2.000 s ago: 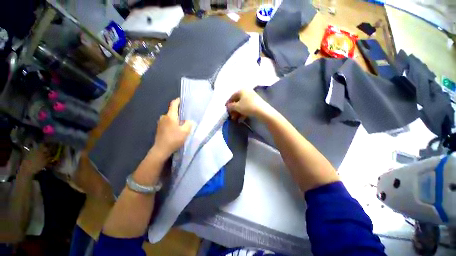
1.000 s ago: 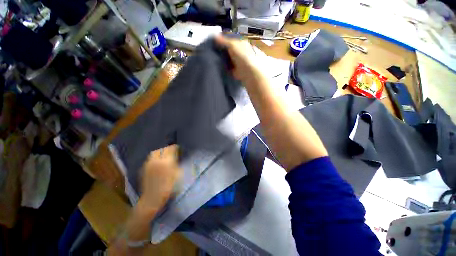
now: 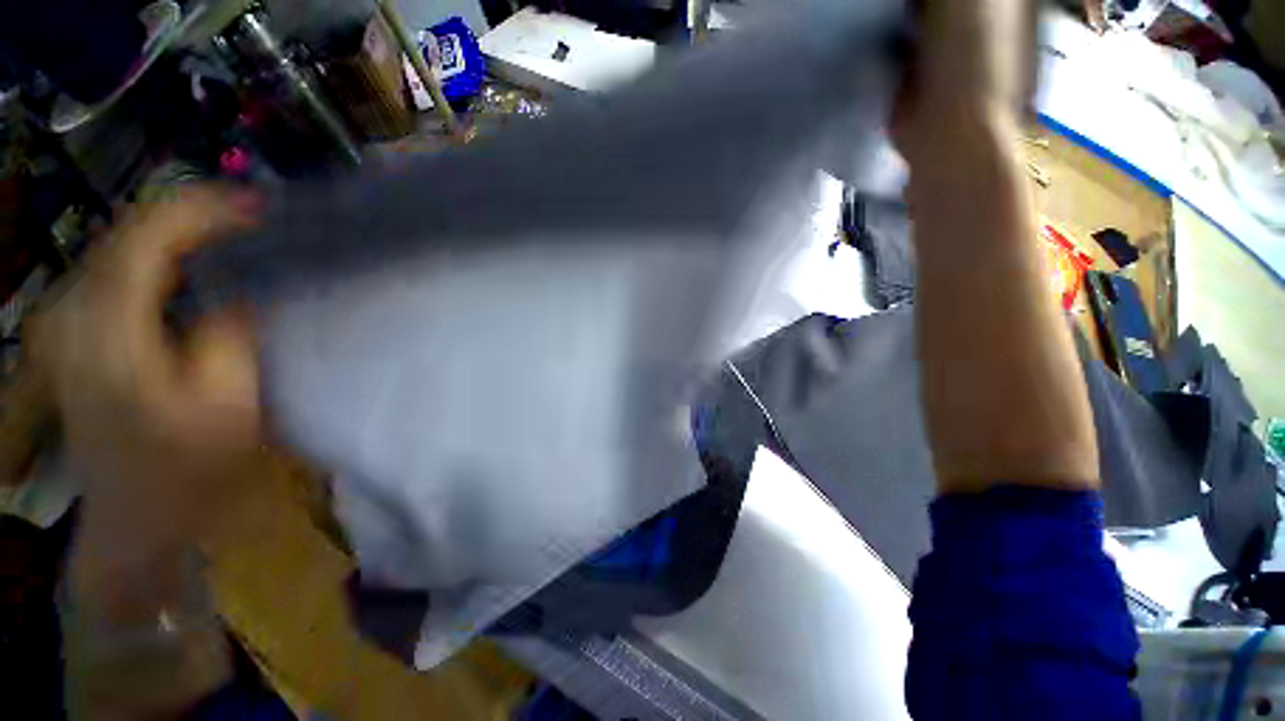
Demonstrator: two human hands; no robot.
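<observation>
A large dark grey panel (image 3: pixel 564 169) with a pale underside is stretched in the air between my hands, blurred by motion. My left hand (image 3: pixel 155 324) is blurred at the left and grips one end. My right hand (image 3: pixel 972 71) is raised at the top edge, partly cut off, and holds the other end. Light grey panels (image 3: pixel 479 423) hang or lie below it; where one ends and another starts is too blurred to tell. A blue fabric piece (image 3: pixel 634 549) shows under them, on a dark panel (image 3: pixel 705 563).
More dark grey panels (image 3: pixel 846 409) lie on the white table (image 3: pixel 789 620) to the right. A red packet (image 3: pixel 1064 265) and a dark rectangle (image 3: pixel 1127 331) lie at the back right. The sewing machine head (image 3: pixel 1191 676) is cut off at lower right. A white box (image 3: pixel 564 54) stands at the back.
My hands have moved far apart, the left to the left and the right up and to the right. The dark panel has been lifted off the pile and spread between them.
</observation>
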